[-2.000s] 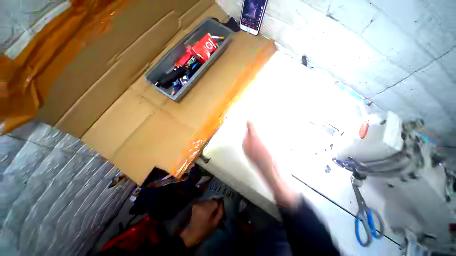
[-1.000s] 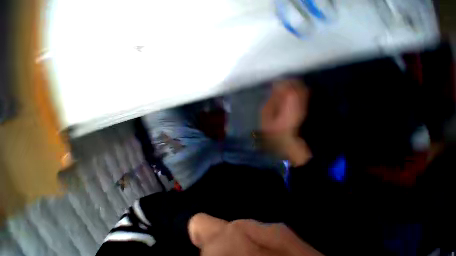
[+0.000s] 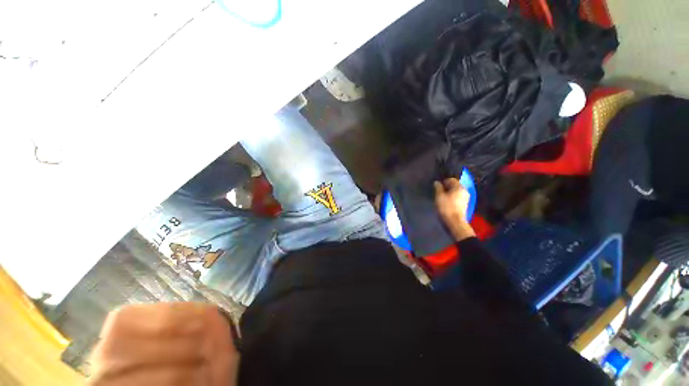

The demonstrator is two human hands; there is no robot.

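Note:
Dark fabric pieces (image 3: 423,207) lie right of my lap, over a round blue-and-white object (image 3: 393,219). My right hand (image 3: 454,202) is on them, fingertips pinched on the edge of a dark fabric piece. A large heap of black cloth (image 3: 483,83) lies just beyond, on red material. My left hand (image 3: 166,343) is large and blurred at the bottom left, near the camera, fingers curled; whether it holds anything cannot be told.
The white table (image 3: 189,83) fills the upper left, with a blue scissors handle (image 3: 264,22) cut off at the top edge. A blue plastic basket (image 3: 555,260) stands on the right. A person's dark-clothed leg (image 3: 623,166) is at the far right. My jeans (image 3: 302,162) are below the table.
The view has swung from the table and cardboard to my lap and the cloth heap on the right. My right hand has left the tabletop and now touches the dark fabric.

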